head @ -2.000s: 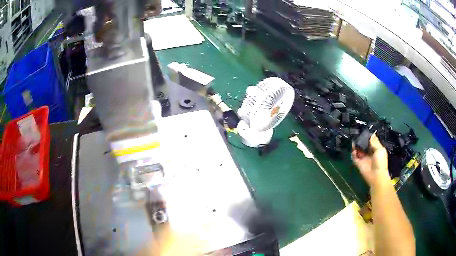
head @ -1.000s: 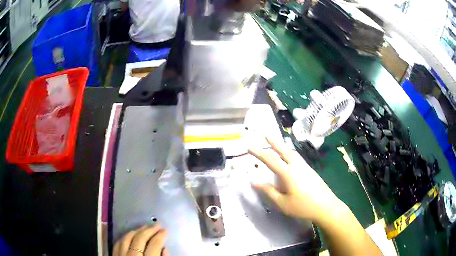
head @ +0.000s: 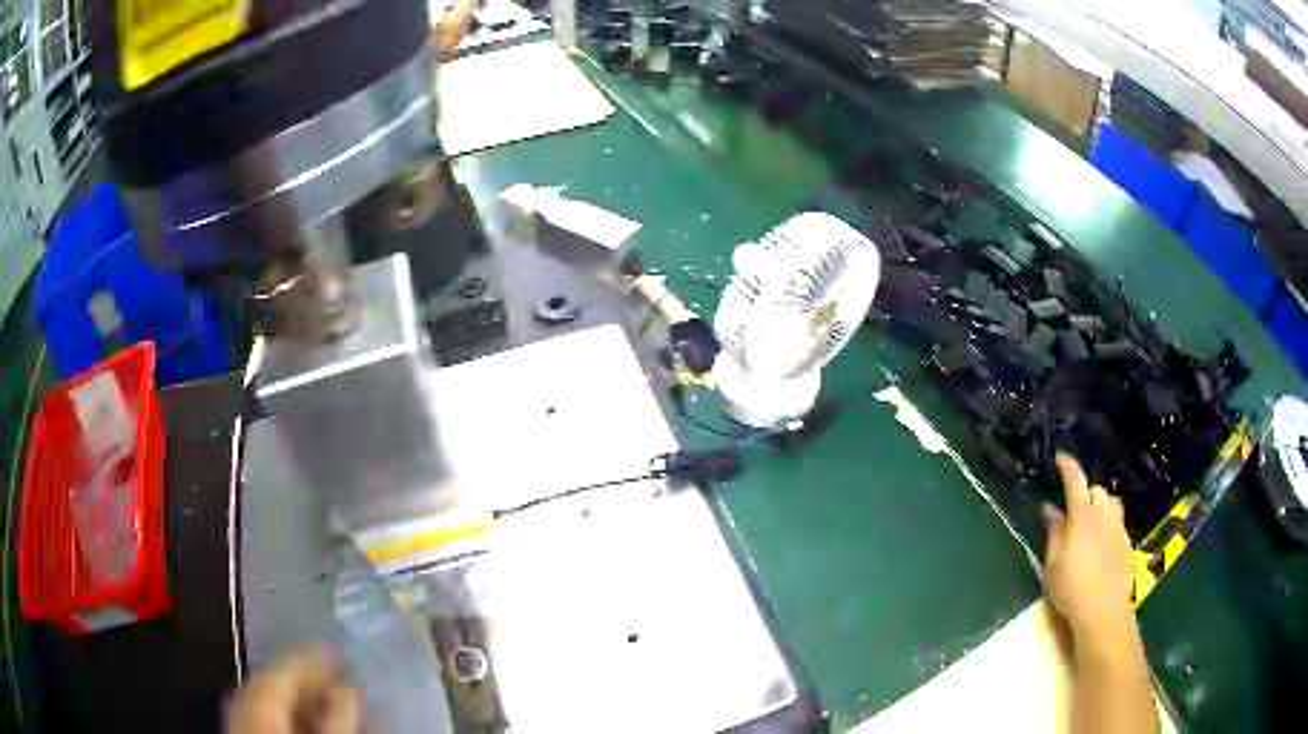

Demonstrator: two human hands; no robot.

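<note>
My right hand (head: 1090, 552) is at the near edge of the heap of black adapter parts (head: 1062, 337), fingers pointing into it; whether it grips a part cannot be told. My left hand (head: 297, 698) is blurred and cut off at the bottom edge, left of the clamp bar (head: 469, 663). The horn (head: 359, 430), with a yellow strip, is low over the fixture and hides the nest. A thin black cord (head: 574, 491) runs right from under the horn to a black bundle (head: 703, 465) at the base plate's right edge (head: 574, 387).
A white desk fan (head: 798, 308) stands right of the plate. A red basket (head: 98, 495) and a blue bin (head: 122, 294) are at left. Hazard tape (head: 1191, 516) lies beside the heap. A pale sheet (head: 975, 681) is at the front. The press head (head: 273, 115) fills the upper left.
The view has turned right. My right hand has moved from beside the fixture to the heap. The horn now covers the nest, where a black adapter showed. My left hand remains near the bottom edge.
</note>
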